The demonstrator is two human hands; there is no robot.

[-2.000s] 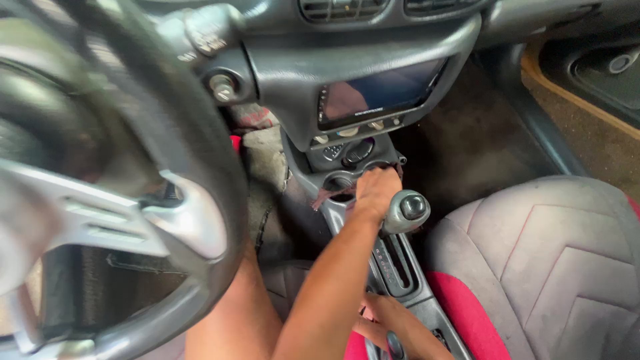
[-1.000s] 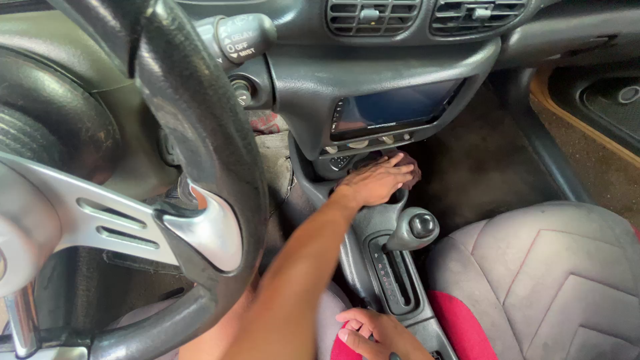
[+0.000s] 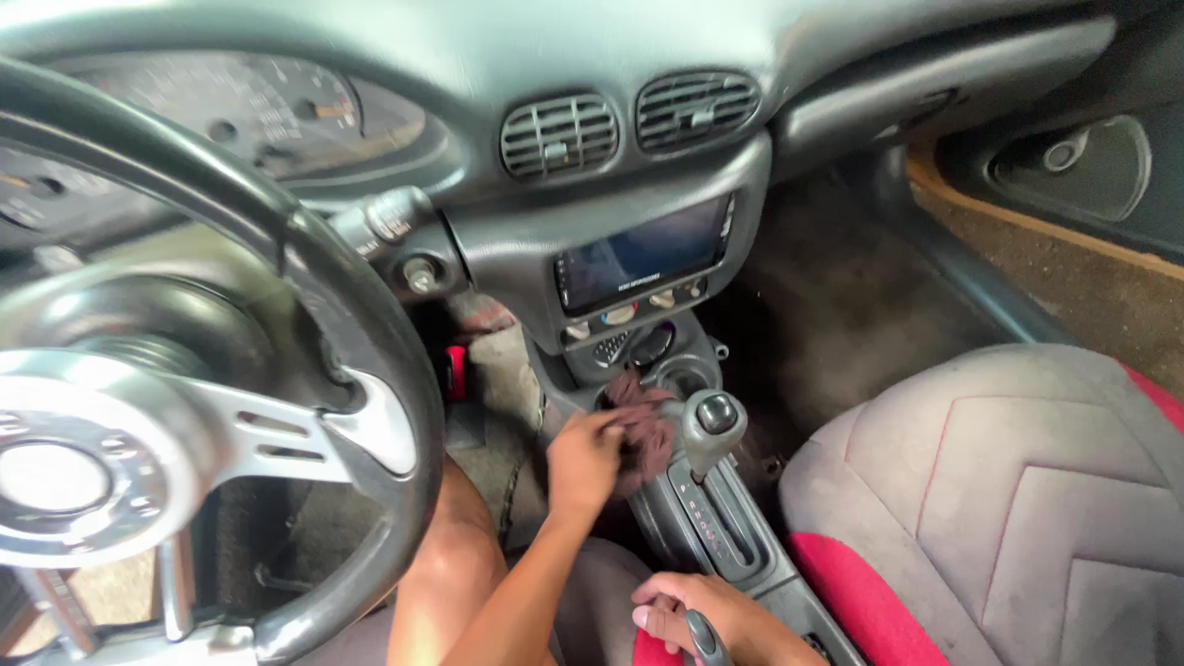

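My left hand (image 3: 585, 464) grips a crumpled reddish-brown cloth (image 3: 643, 435), blurred by motion, over the left side of the centre console, beside the cup holder (image 3: 686, 373). The grey gear lever knob (image 3: 715, 416) stands just right of the cloth, with the gear selector plate (image 3: 712, 527) below it. Lower down, my right hand (image 3: 680, 606) rests with loosely bent fingers beside the tip of the parking brake lever (image 3: 705, 636); nothing shows in its fingers, and part of the hand lies behind the lever.
The steering wheel (image 3: 370, 305) fills the left side. Above the console sit a touchscreen stereo (image 3: 647, 254), climate knobs (image 3: 620, 314) and two air vents (image 3: 560, 136). The ignition switch (image 3: 421, 274) is beside the wheel. A grey and red passenger seat (image 3: 980, 481) stands at the right.
One second ago my left hand lay over the front of the console below the stereo; it has moved back toward me and left, with the cloth now plainly visible. The view has shifted to show more dashboard.
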